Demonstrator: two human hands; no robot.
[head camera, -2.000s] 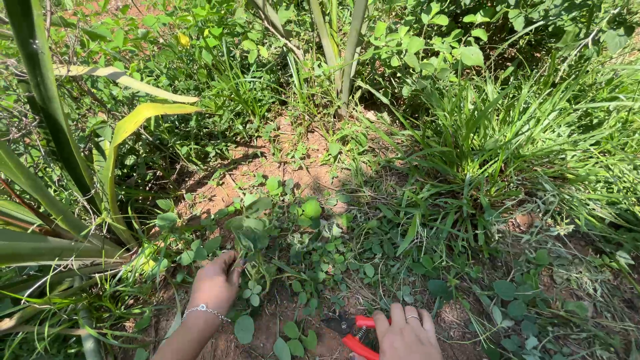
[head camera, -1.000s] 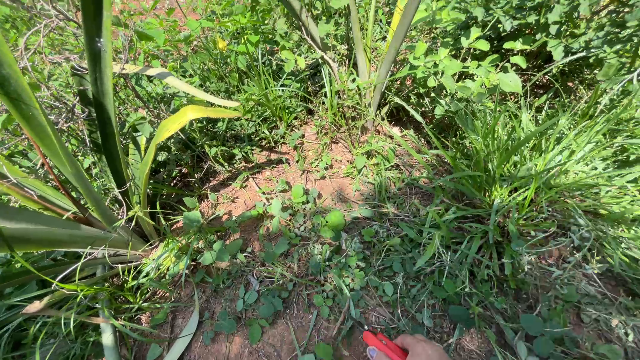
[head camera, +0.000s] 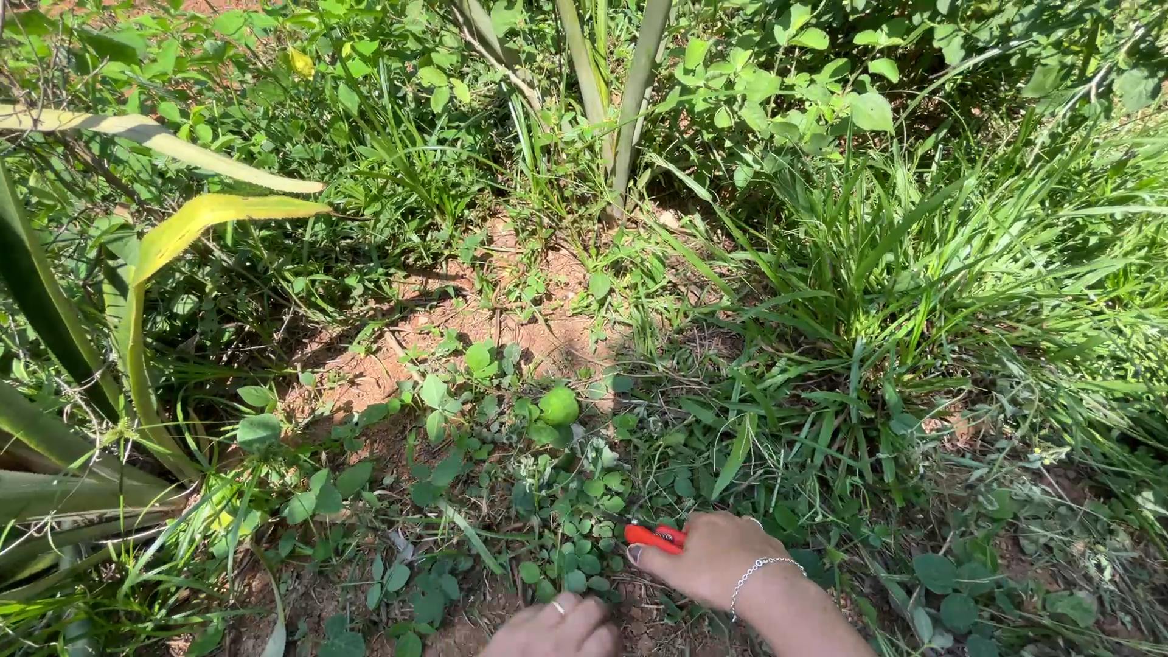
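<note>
My right hand, with a chain bracelet at its wrist, is closed around red-handled pruning shears. The blades point left among small round-leaved plants and are mostly hidden, so their position is unclear. Below and to the left, my left hand is at the bottom edge, back upward, with a ring on one finger. Its fingers are curled and their tips are hidden; whether it holds anything cannot be told. A bright green round leaf stands above both hands.
A spiny-edged plant with long thick leaves, one yellowed, rises at the left. Thick stems stand at the top middle. A dense grass clump fills the right. Reddish bare soil shows between the weeds.
One second ago only one hand with the red shears showed at the bottom edge. Now the shears are further up in view, and both hands are visible.
</note>
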